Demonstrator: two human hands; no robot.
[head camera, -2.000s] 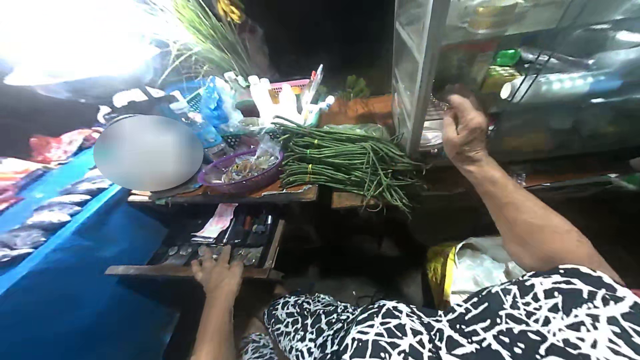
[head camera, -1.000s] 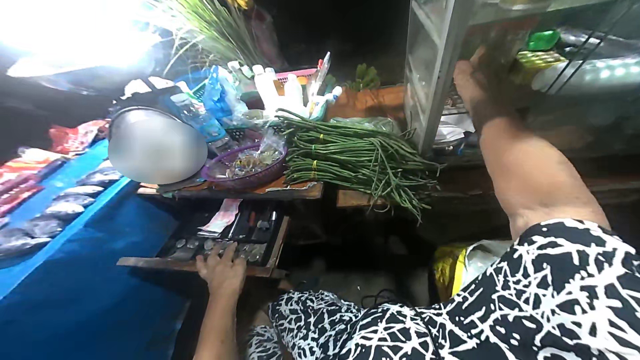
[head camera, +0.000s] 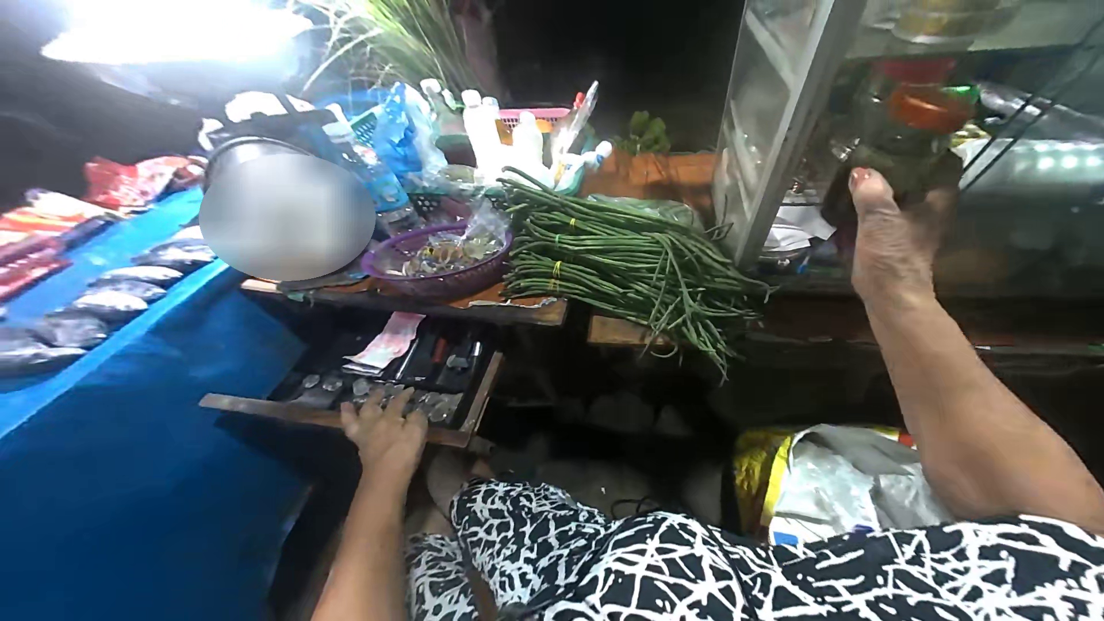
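My left hand (head camera: 385, 429) lies over the front board of a pulled-out wooden drawer (head camera: 267, 409), palm down with its fingers spread at the coins (head camera: 439, 404). Behind the coins are a pinkish banknote (head camera: 390, 342) and several pens or small tools. At the right, my right hand (head camera: 901, 211) is raised before the glass cabinet (head camera: 780, 138), its thumb on the near side of a blurred, clear container (head camera: 914, 142) with red and orange parts. Its other fingers are mostly hidden behind that container.
Bundled long green beans (head camera: 621, 267), a purple basket (head camera: 444, 276) and white bottles (head camera: 483, 134) stand on the wooden counter. Fish (head camera: 116, 302) lie on a blue surface at the left. A person with a blurred face (head camera: 287, 216) is beyond the counter. A yellow-edged sack (head camera: 776, 483) sits low right.
My right hand reached into the cabinet a second ago and now shows with the clear container in it. My left hand has stayed at the drawer front.
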